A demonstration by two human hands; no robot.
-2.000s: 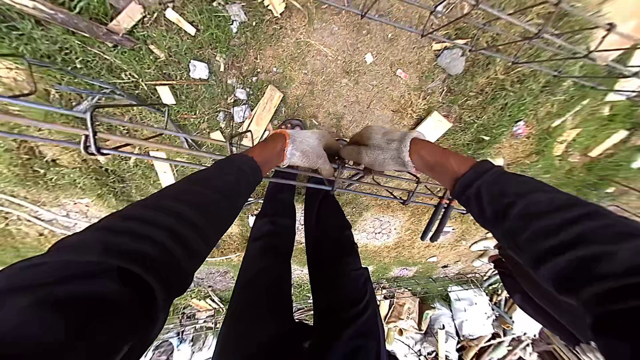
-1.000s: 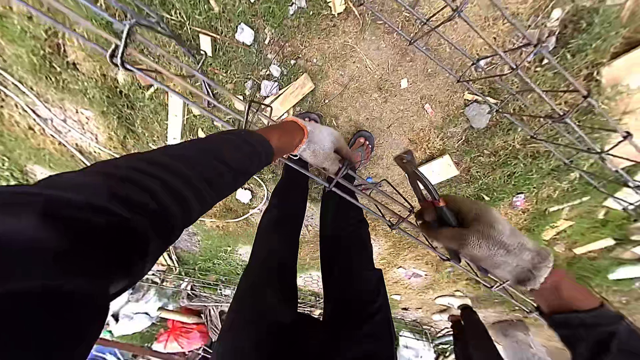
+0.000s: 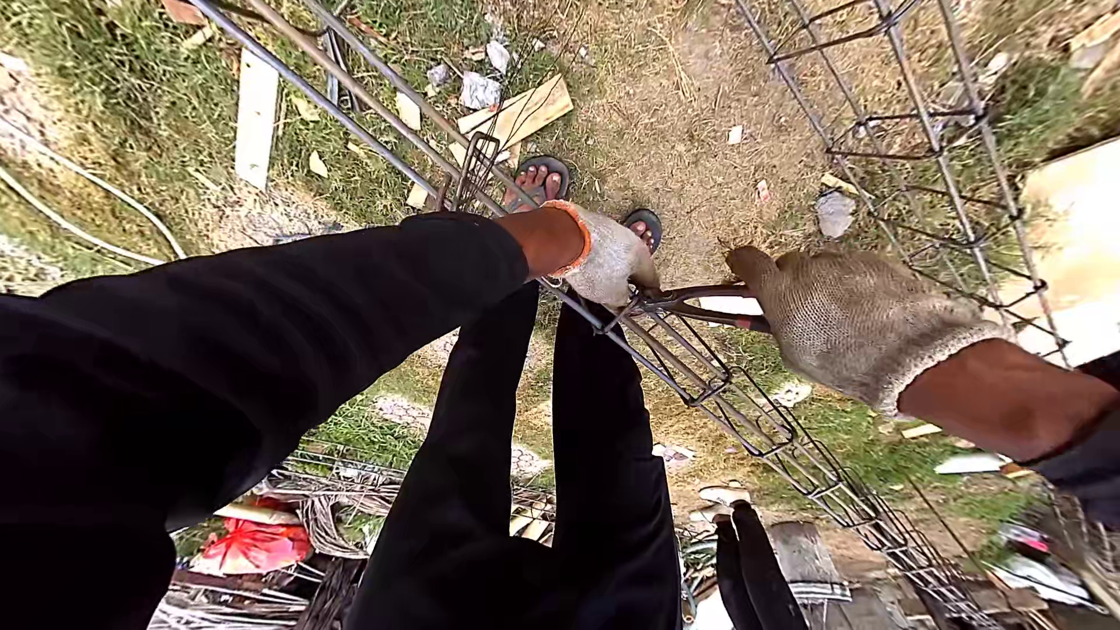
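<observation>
A long steel rebar cage with square wire stirrups runs diagonally below me, from upper left to lower right. My left hand, in a pale knit glove with an orange cuff, grips the cage at a stirrup. In a brown-grey knit glove, my right hand is closed around the handles of a pair of pincers. The pincers' jaws meet the cage right beside my left fingers; the exact bite is hidden. Several stirrups sit bunched on the bars left of my left hand.
A second rebar cage stands at upper right. Wood offcuts and stones lie on the grass near my sandalled feet. Coiled wire, a red plastic bag and debris are at lower left. Another person's dark-clothed legs show at bottom right.
My right hand has brought the pincers, held upright and away from my left hand a second ago, over to the cage beside my left fingers. Two seconds ago both hands were together on the cage.
</observation>
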